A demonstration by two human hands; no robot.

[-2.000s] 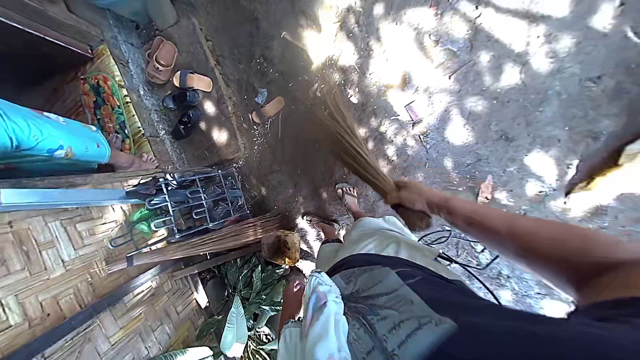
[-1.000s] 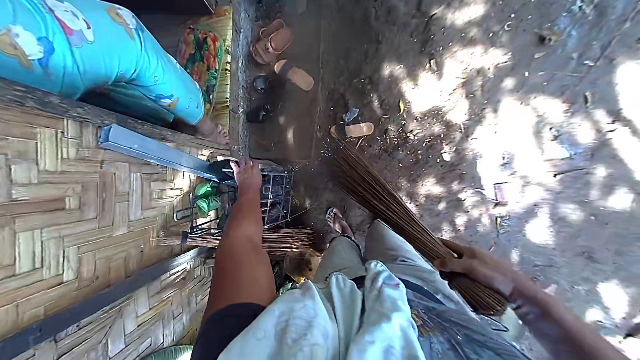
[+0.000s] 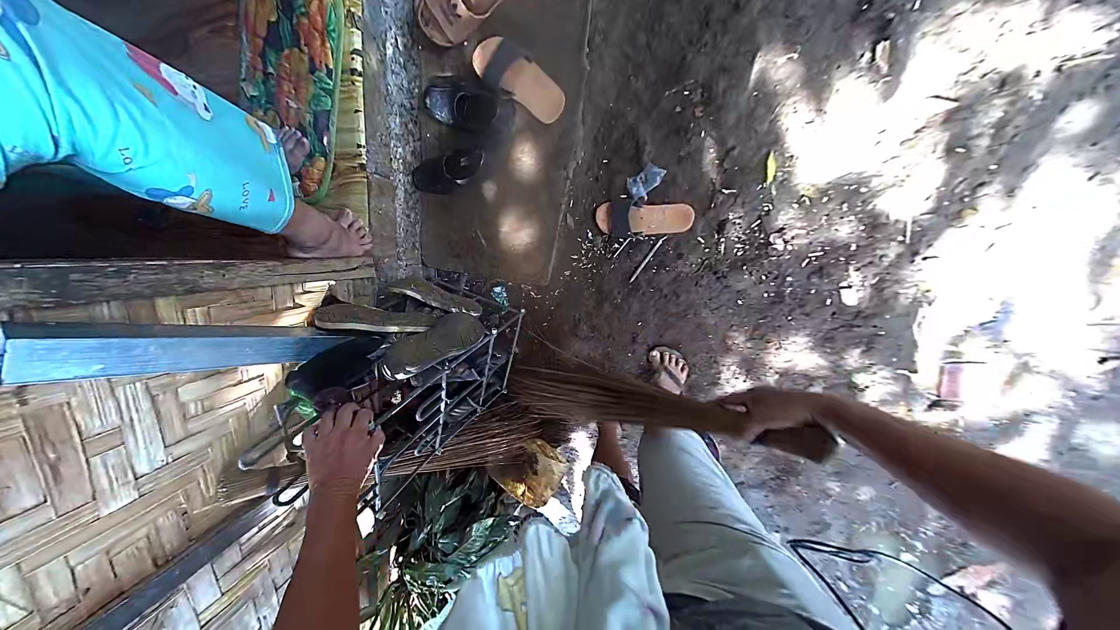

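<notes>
My right hand [image 3: 774, 413] grips a stick broom [image 3: 612, 398] near its thick butt end. The broom's thin tips point left, close to the lower right side of a wire shoe rack [image 3: 442, 416]. On that rack lie several worn slippers and shoes [image 3: 433, 346]. My left hand [image 3: 344, 442] is at the rack's left end, its fingers over the edge beside a dark item; whether they grip the rack cannot be seen. A second bundle of broom sticks [image 3: 472, 437] lies along the rack's near side.
Another person's legs in blue printed trousers [image 3: 166, 122] are on the raised doorway floor. Sandals and dark shoes [image 3: 451, 171] lie on the step, and a single tan sandal [image 3: 652, 219] on the dirt among litter. A blue post [image 3: 166, 353], woven bamboo wall, plants and black cable [image 3: 866, 553] surround me.
The broom has swung from pointing up over the dirt to pointing left toward the rack. My left hand, out of sight two seconds ago, is at the rack. The view has shifted toward the doorway.
</notes>
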